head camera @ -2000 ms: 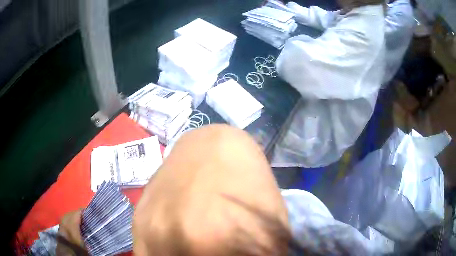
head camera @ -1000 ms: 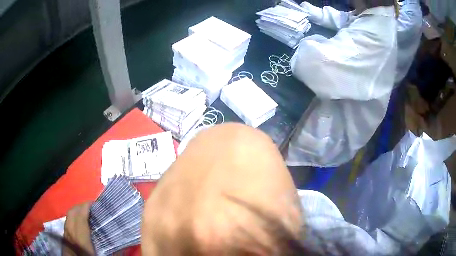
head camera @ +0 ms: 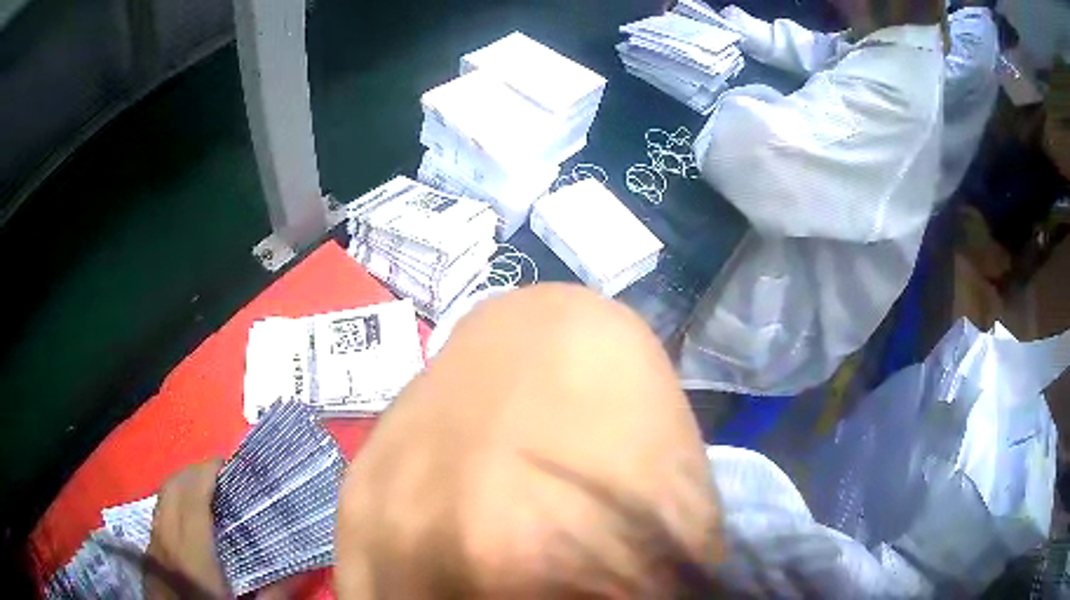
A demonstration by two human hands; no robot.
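Note:
A thick fanned stack of leaflets (head camera: 282,498) with striped edges stands at the lower left over the red mat (head camera: 194,393). My left hand (head camera: 185,527), cut off by the bottom edge, grips its left side. My right hand (head camera: 534,451) appears as a large blurred shape close to the camera, at the stack's right side. Its fingers are hidden, so its hold cannot be told. A pile of printed cards (head camera: 334,358) with a dark square lies flat on the mat just beyond the fanned stack. More papers (head camera: 106,557) lie at the far lower left.
Beyond the mat are printed bundles (head camera: 428,240), tall white stacks (head camera: 499,123), a single white block (head camera: 596,234) and pale rubber bands (head camera: 645,179). A grey post (head camera: 279,129) stands at left. A person in a white smock (head camera: 827,152) handles papers (head camera: 683,56) at upper right.
The view has shifted, so the table items sit further right and slightly higher in the picture. Both hands remain at the fanned stack. More papers show at the lower left.

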